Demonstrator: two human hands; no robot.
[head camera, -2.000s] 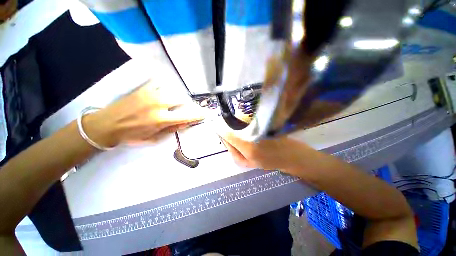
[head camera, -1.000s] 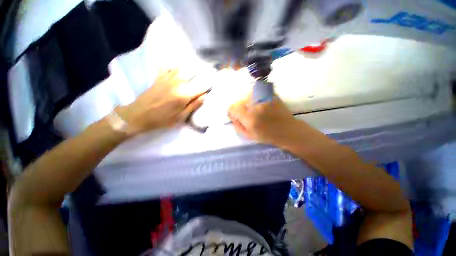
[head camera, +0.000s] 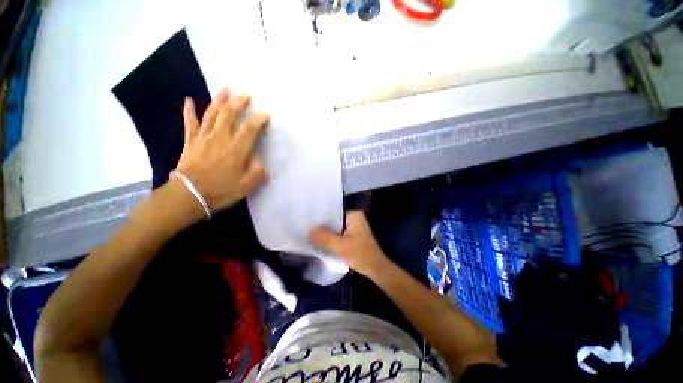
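Note:
A white or light-grey fabric piece (head camera: 296, 168) lies over the front edge of the table and hangs down towards the lap. A black fabric panel (head camera: 161, 97) lies beside it on the left. My left hand (head camera: 222, 153) lies flat, fingers spread, across where the black panel and the pale piece meet. My right hand (head camera: 352, 243) grips the right side of the pale piece below the table edge, thumb on top; its fingers are hidden beneath.
The white table (head camera: 464, 56) has a grey ruler-marked edge (head camera: 419, 149). Red-handled scissors (head camera: 419, 7) lie at the top. Blue plastic crates (head camera: 487, 239) stand below right, with black cloth (head camera: 554, 314) by them. Something red (head camera: 243, 314) is under the table.
The view has swung down and away from the machine head. Both hands have left the needle area; the right has moved down below the table edge, and the pale piece now shows between them.

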